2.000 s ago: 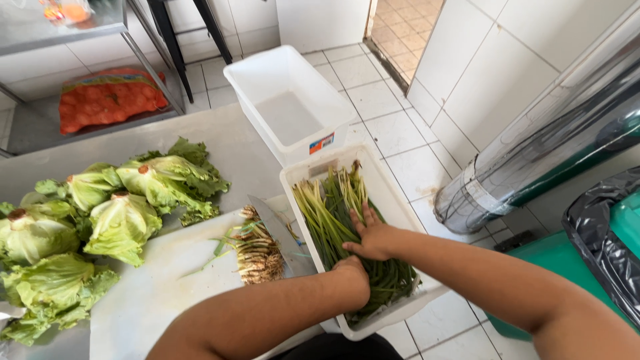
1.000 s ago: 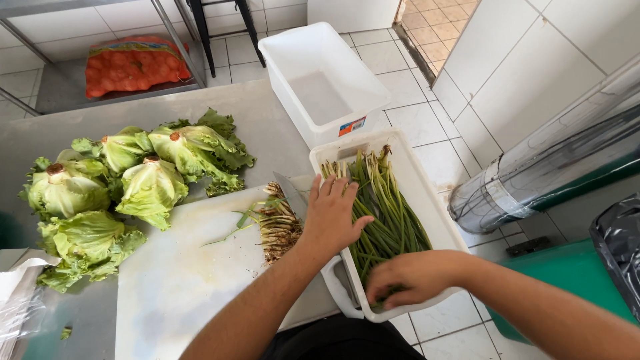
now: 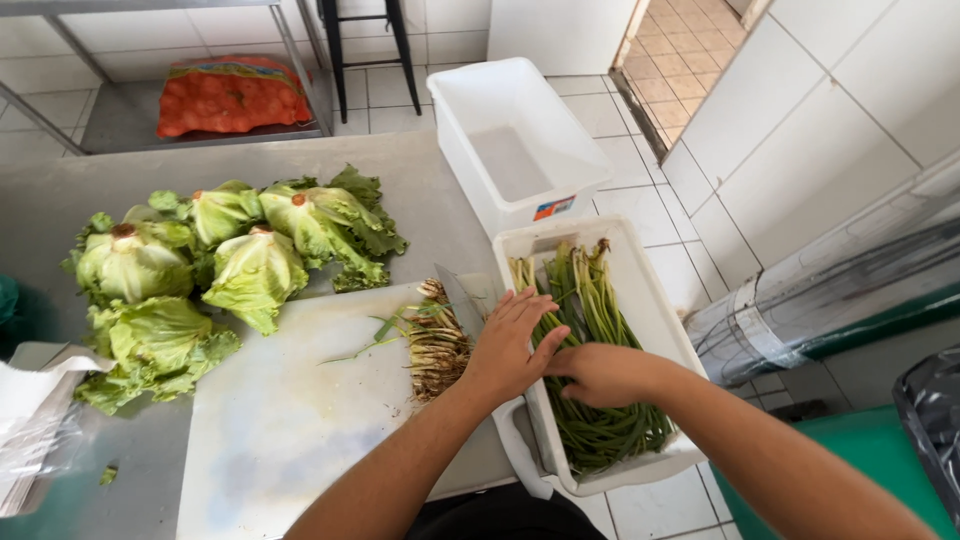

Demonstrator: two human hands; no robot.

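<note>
Long green onion stalks (image 3: 611,319) lie in a white plastic tub (image 3: 667,330) at the table's right edge. My left hand (image 3: 514,341) rests over the tub's left rim, touching the stalks with its fingers spread. My right hand (image 3: 600,373) is among the greens with its fingers curled; whether it grips any is hidden. Left of the tub, cut root ends of green onions (image 3: 436,345) lie on a white cutting board (image 3: 300,405). Beside them is a knife, its blade (image 3: 459,300) partly covered by my left hand and its white handle (image 3: 519,446) near the tub.
Several lettuce heads (image 3: 135,262) sit on the steel table (image 3: 427,195) at left. An empty white bin (image 3: 517,150) stands beyond the tub. A red mesh sack (image 3: 232,97) lies on a low shelf. At right are a metallic cylinder (image 3: 825,300) and a green container (image 3: 832,457).
Between two seconds and one second ago, my left hand moved onto the tub's left side. Since then my right hand has moved up the stalks towards my left hand.
</note>
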